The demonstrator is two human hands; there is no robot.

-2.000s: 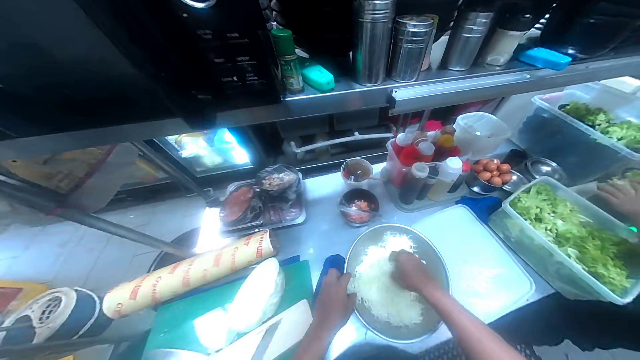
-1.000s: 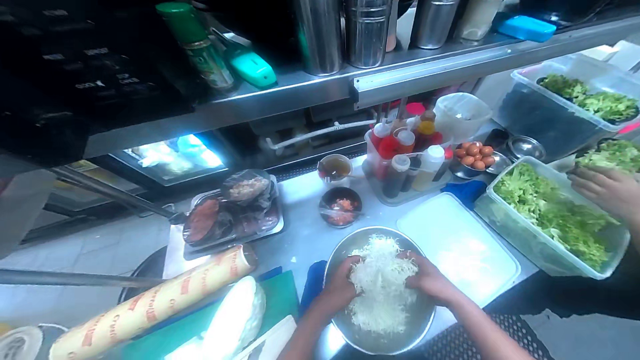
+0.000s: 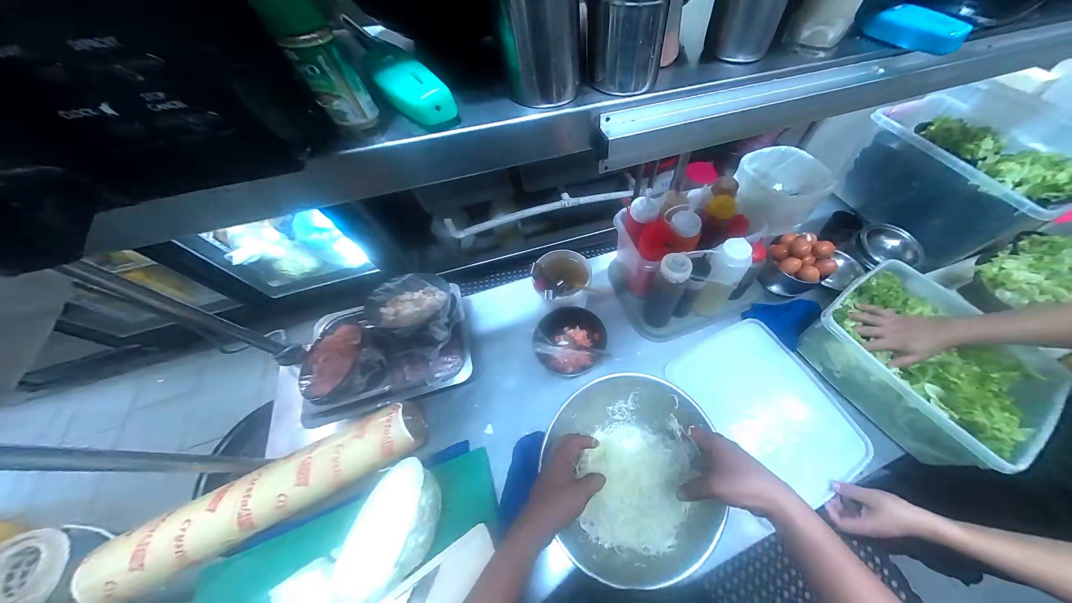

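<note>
A steel mixing bowl [image 3: 634, 576] holds a heap of finely shredded pale vegetable [image 3: 632, 494]. Inside its left side, my left hand [image 3: 569, 481] rests against the shreds with thumb and fingers apart. My right hand [image 3: 729, 471] is at the bowl's right side, fingertips on the shreds; whether either hand grips any is hard to tell. Left of the bowl, a large whitish vegetable piece [image 3: 394, 528] and a knife, partly in view, lie on a green cutting board [image 3: 469, 494]. Behind the bowl stands a small dark bowl of chopped pinkish food [image 3: 571, 339].
A co-worker's hand [image 3: 900, 335] is in a plastic tub of lettuce [image 3: 963, 402]; another hand [image 3: 875, 509] is near a white cutting board [image 3: 770, 410]. Sauce bottles [image 3: 670, 276], a bowl of eggs [image 3: 802, 258], a meat tray [image 3: 385, 352] and a film roll [image 3: 251, 502] surround the bowl. A steel shelf [image 3: 502, 130] overhangs.
My hands have moved apart to opposite sides of the shreds. My left hand was outside the bowl two seconds ago. The co-worker's hand has moved left over the lettuce, and their other hand has come into view.
</note>
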